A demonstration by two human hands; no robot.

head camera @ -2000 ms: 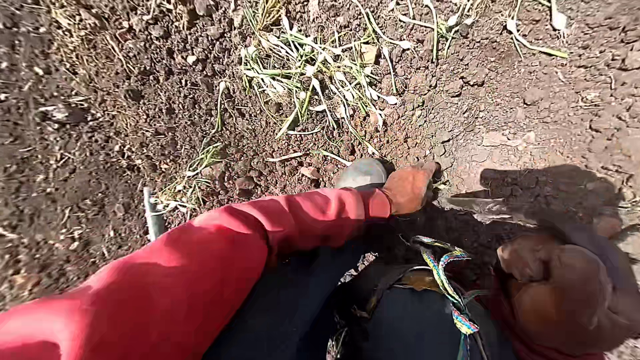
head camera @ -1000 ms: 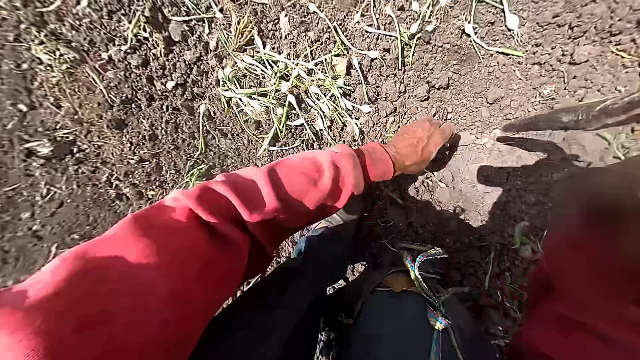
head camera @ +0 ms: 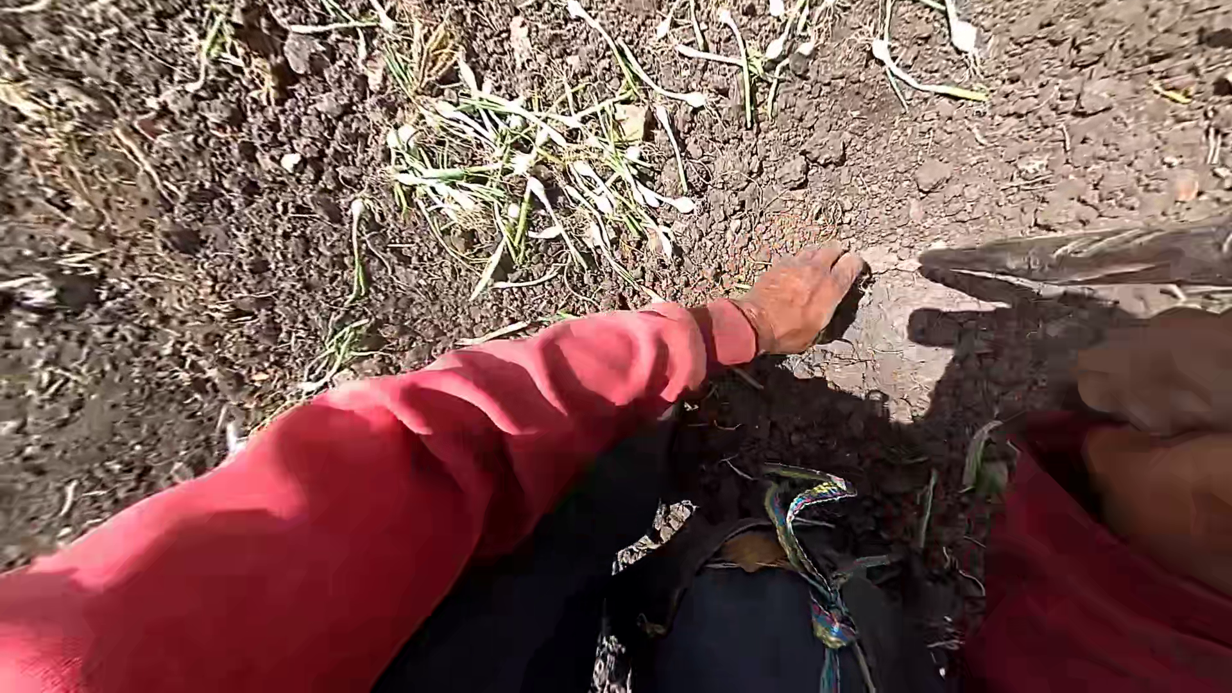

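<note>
My left hand, below a red sleeve, rests on the dry soil with its fingers curled down; what is under the fingers is hidden. At the right edge my right hand is blurred and in shade, seemingly around the near part of a dark, pointed tool, though its grip is unclear. The tool's tip lies just right of my left fingers, over the ground. Up and left of my left hand lies a loose pile of small white bulbs with green stems.
More bulb plants are scattered along the top. Cloddy soil with dry stalks spreads on the left. Close to my body is a dark cloth or bag with a knotted, multicoloured cord. Shadows fall between my arms.
My left hand has moved from beside a grey rounded thing, seen two seconds ago, to bare soil farther forward. The dark tool now reaches in from the right edge.
</note>
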